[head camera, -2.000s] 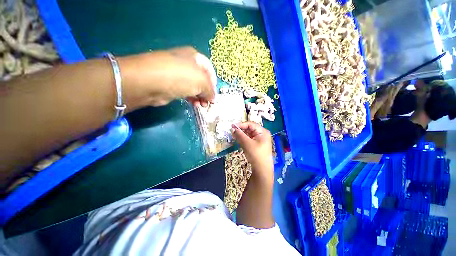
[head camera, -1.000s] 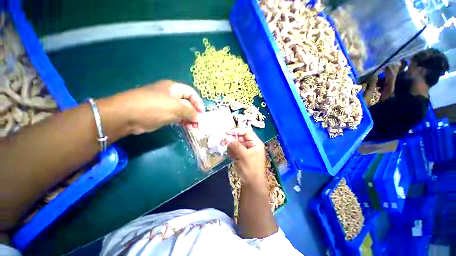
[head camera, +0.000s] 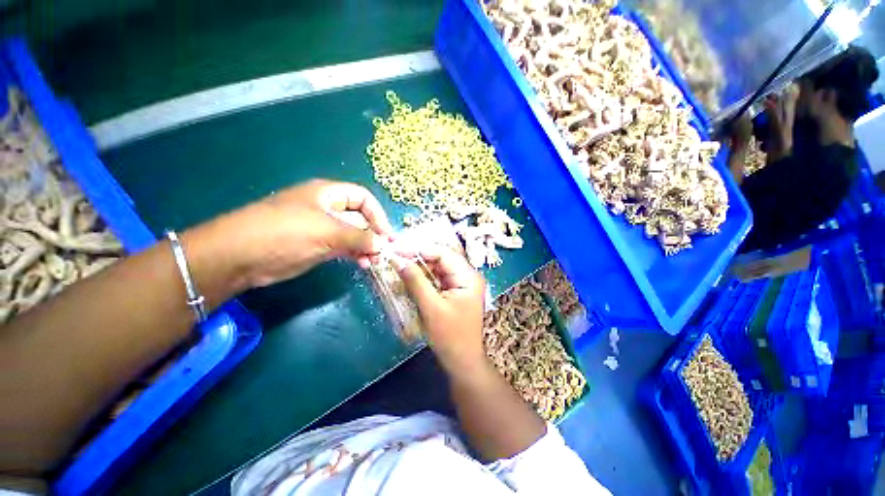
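Note:
My left hand (head camera: 325, 228), with a bangle at the wrist, and my right hand (head camera: 442, 291) meet fingertip to fingertip over the brown pad (head camera: 401, 308). My left thumb and finger are pinched together; whatever is between them is too small to tell. My right fingertips are pinched on something small and pale that I cannot make out. The white lump (head camera: 432, 232) on the pad shows partly behind my right fingers. A heap of yellow-green rings (head camera: 437, 155) lies beyond my hands. Several cream limbs (head camera: 492, 232) lie beside the rings.
A long blue tray (head camera: 582, 228) heaped with clawed limbs stands right of the rings. Blue crates (head camera: 218, 339) with tan limbs flank my left forearm. A green-rimmed bin (head camera: 573, 392) sits below the bench edge. Blue crates stand at right, and a person in black (head camera: 796, 194) is beyond.
My right hand has moved left and up from the white lump to meet my left fingertips. The view has shifted, showing more of the pale rail and the lower bin.

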